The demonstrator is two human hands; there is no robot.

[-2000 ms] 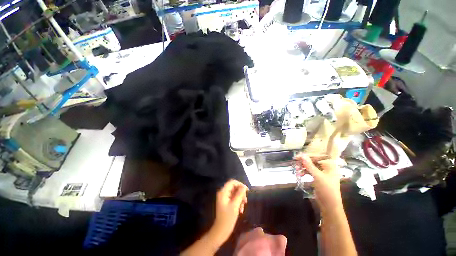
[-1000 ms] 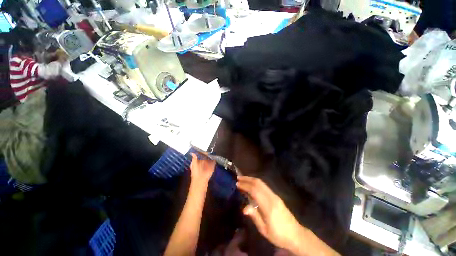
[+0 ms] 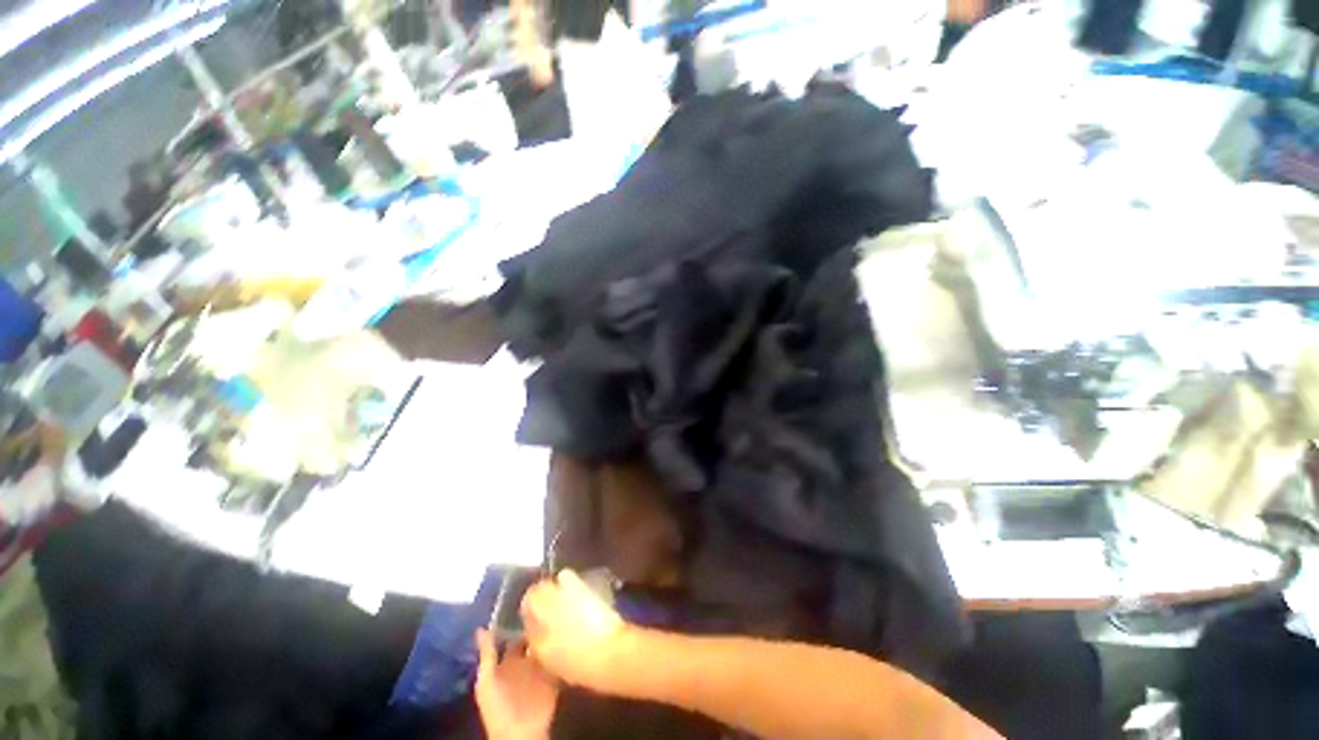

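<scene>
The view is blurred. My left hand (image 3: 517,697) is low, left of centre, with its fingers around a small grey metal piece (image 3: 506,601) above the blue basket (image 3: 441,651). My right hand (image 3: 576,630) reaches across from the right and touches the same spot, fingers curled. A thin dark line rises above its fingertips; whether it holds this is unclear. A large heap of black fabric (image 3: 723,318) lies beyond my hands. The white overlock machine (image 3: 940,333) stands right of the heap under strong glare, its pale plate with a dark opening (image 3: 1049,513) below.
A cream cloth (image 3: 1230,448) lies against the machine's right side. Another sewing machine (image 3: 297,405) stands at the left on a white table (image 3: 477,492). Black cloth (image 3: 217,636) hangs below its edge. Dark thread cones (image 3: 1111,26) stand at the top right.
The view has swung back right from the left-hand machine. My hands have come together over the basket; my right hand has moved from beside the grey piece to touch it.
</scene>
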